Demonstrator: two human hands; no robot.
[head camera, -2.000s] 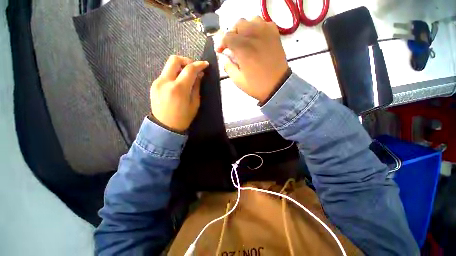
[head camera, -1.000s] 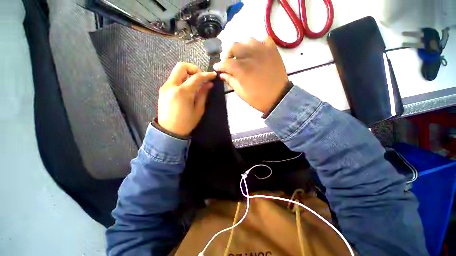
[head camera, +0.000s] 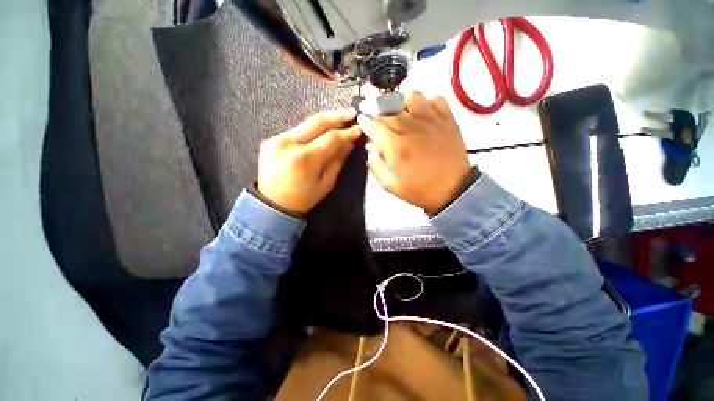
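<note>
A dark grey herringbone garment panel (head camera: 227, 94) lies left of the presser foot (head camera: 358, 102). A plain black cloth strip (head camera: 333, 235) runs from the foot down to my lap. My left hand (head camera: 307, 159) pinches the cloth edge just below the foot with thumb and finger. My right hand (head camera: 419, 149) is right beside it, fingers bent at the same edge near the foot, fingertips meeting the left ones. The exact pinch is partly hidden by the fingers. The metal needle area of the sewing machine head (head camera: 384, 66) is just above my hands.
Red-handled scissors (head camera: 505, 74) lie right of the foot. A black smartphone (head camera: 587, 160) and keys (head camera: 677, 145) lie farther right. Grey and black cloth (head camera: 145, 157) is heaped at left. A blue bin (head camera: 661, 329) stands at lower right. A white earphone cord (head camera: 462, 325) hangs over my chest.
The view has shifted, showing more of the machine head. Both hands have moved up close to the presser foot, with the cloth edge still between the fingers.
</note>
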